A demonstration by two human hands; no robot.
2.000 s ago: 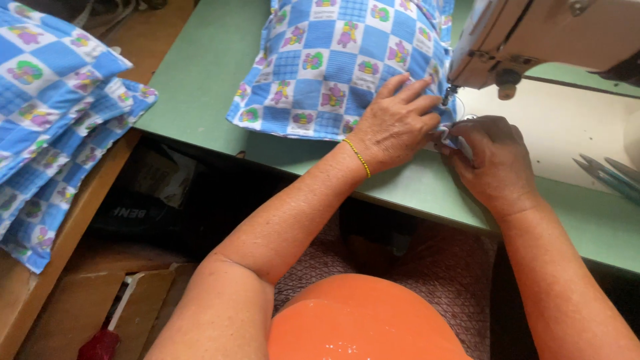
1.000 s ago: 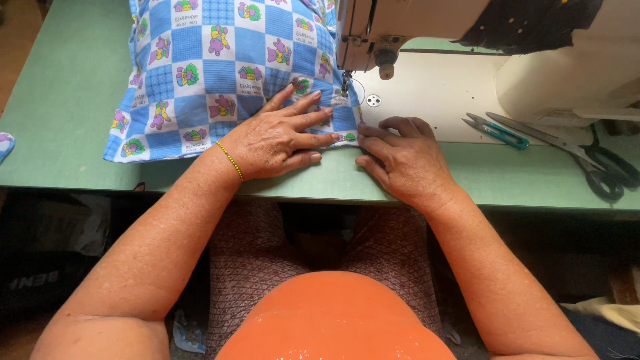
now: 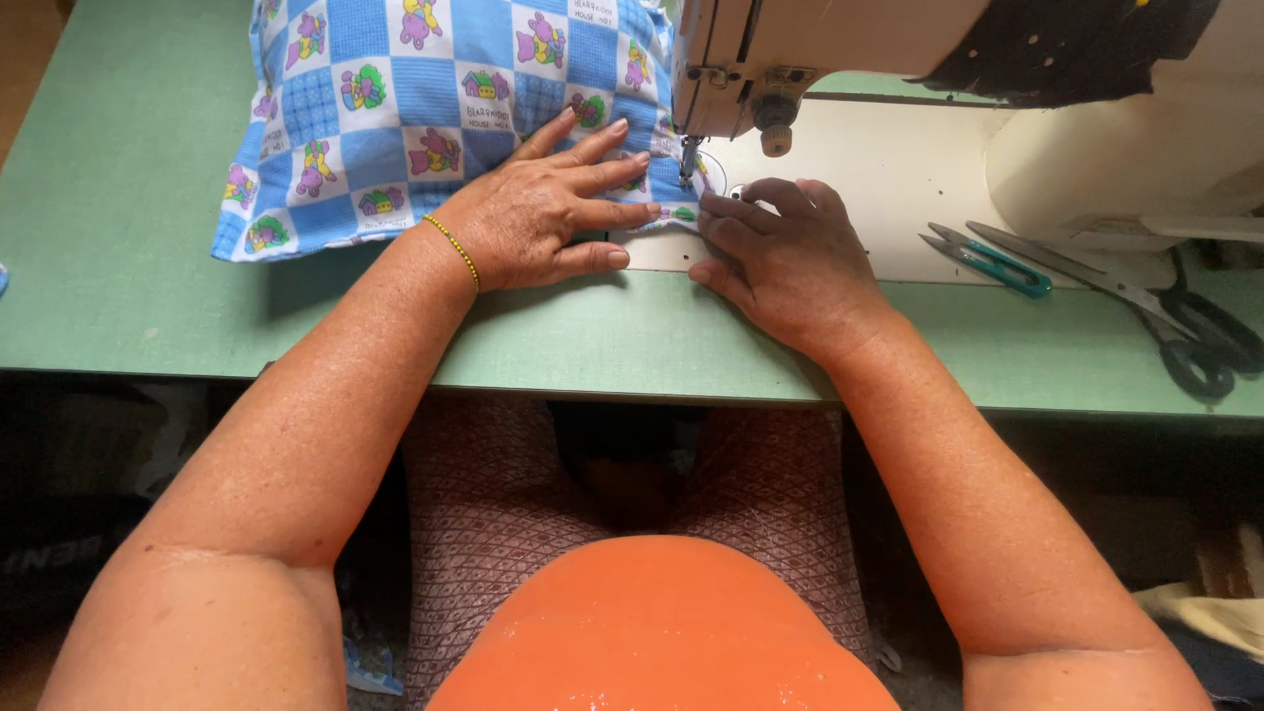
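A stuffed pillow in blue-and-white checked fabric (image 3: 425,89) with printed bears lies left of the sewing machine's needle and presser foot (image 3: 688,163). Its right edge is at the foot. My left hand (image 3: 543,207) lies flat on the pillow's lower right part, fingers spread, holding nothing between them. At the fabric's edge, just right of the foot, is my right hand (image 3: 780,247), with bent fingers touching the cloth; whether they pinch it is hidden.
Green-handled thread snips (image 3: 992,262) and black-handled scissors (image 3: 1136,296) lie on the right of the machine bed and green table (image 3: 118,197). The machine head (image 3: 839,39) overhangs the bed, with a dark cloth (image 3: 1076,49) on its arm.
The view has shifted strongly to the right since the earliest frame. My left hand's fingers have spread out on the pillow, and my right hand has stayed near the presser foot.
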